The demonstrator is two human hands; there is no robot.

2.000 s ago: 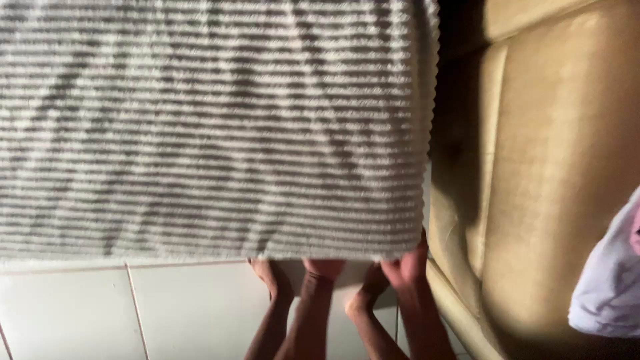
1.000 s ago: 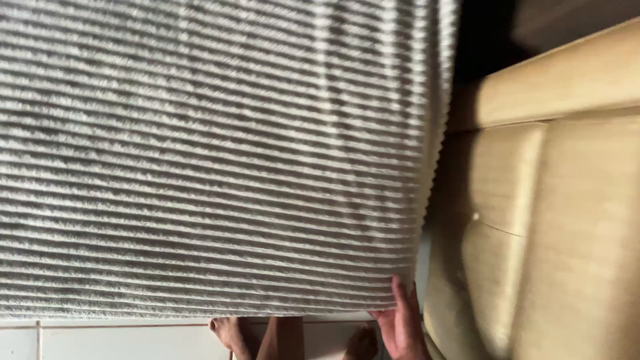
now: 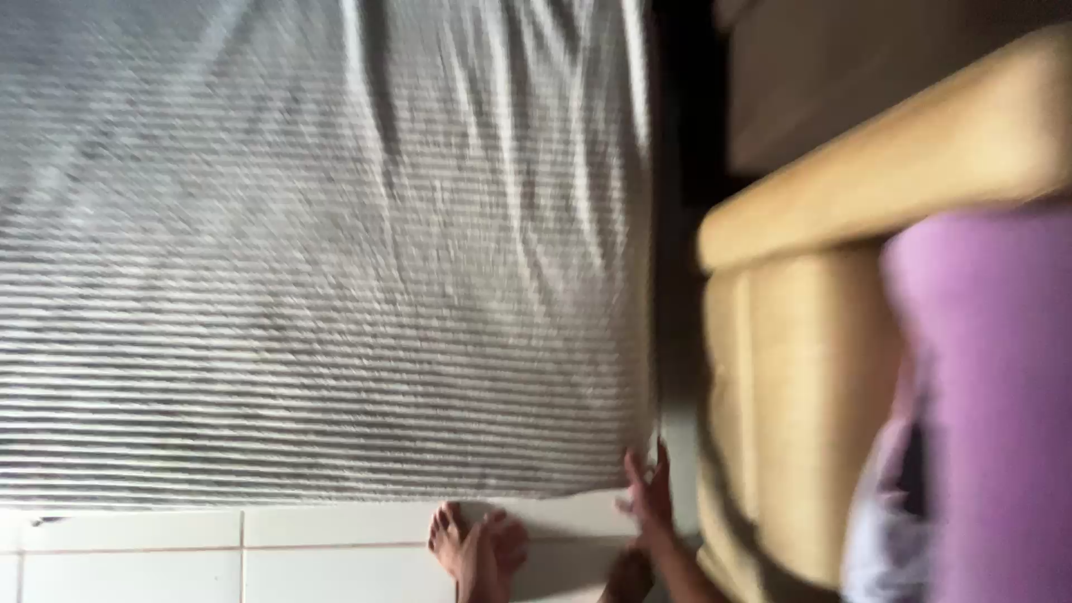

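A ribbed grey and white fleece blanket (image 3: 318, 318) lies spread over a wide surface, which it hides. Folds run through its upper right part, while the ribs near the lower edge lie flatter. At its lower right corner is my right hand (image 3: 650, 498), fingers apart, the fingertips at the blanket's edge; whether they touch it is unclear. My left hand (image 3: 504, 536) is blurred, just below the lower edge and over one of my feet, with no blanket visible in it.
A tan padded sofa (image 3: 787, 377) stands at the right, beyond a narrow dark gap. On it are a purple rolled or folded item (image 3: 997, 377) and a white cloth (image 3: 883, 511). My bare foot (image 3: 445, 536) is on white floor tiles (image 3: 335, 565).
Two seconds ago both hands were at the blanket's lower edge; my left hand is now below it. Folds have appeared in the upper right. The purple item has come into view.
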